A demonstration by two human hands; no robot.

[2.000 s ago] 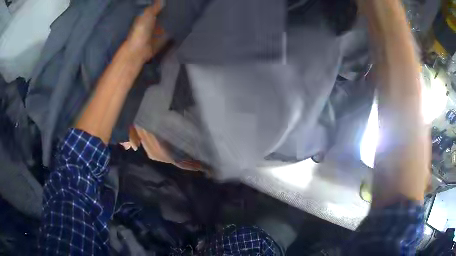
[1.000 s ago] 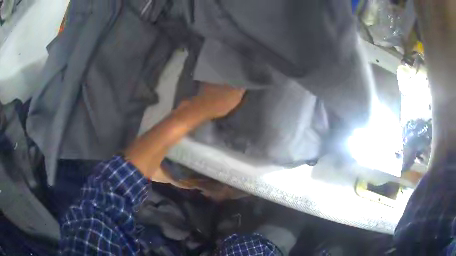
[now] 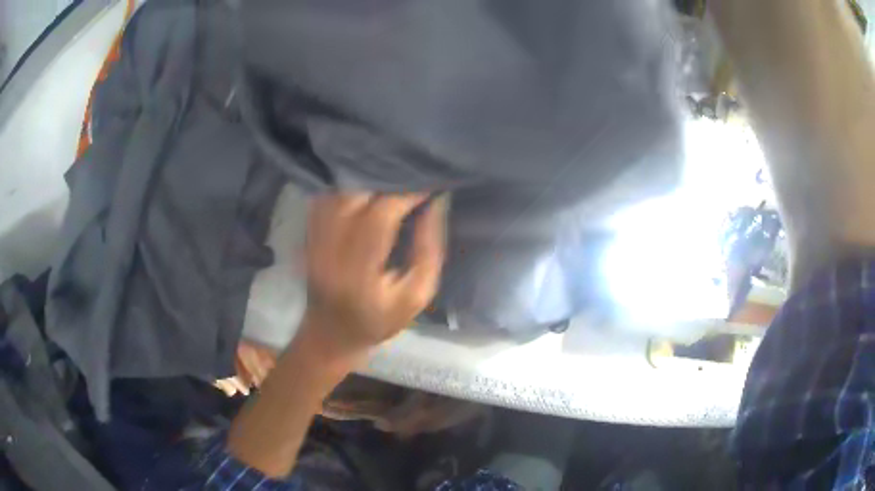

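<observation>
A large dark-grey cloth panel (image 3: 480,86) spreads across the top middle, with its lower edge folded. My left hand (image 3: 369,264) is at that lower edge, palm down, fingers bent, slightly blurred. Its fingertips touch the cloth, and a fold shows between thumb and fingers. More grey cloth (image 3: 508,249) lies under and right of the hand, running into a bright glare. My right forearm reaches up along the right side, but the right hand is cut off by the top edge. The needle area is lost in the glare.
Grey work pile (image 3: 163,211) hangs at the left. The pale table edge (image 3: 537,395) curves across below the cloth. A yellow-framed opening (image 3: 705,350) sits in it at the right. Tan crumpled strip (image 3: 254,364) shows under the edge. Dark machine parts (image 3: 758,240) stand beside the right forearm.
The grey panel has spread left and down over the table. My left hand, partly under cloth a second ago, now shows at its lower edge. The view has shifted slightly.
</observation>
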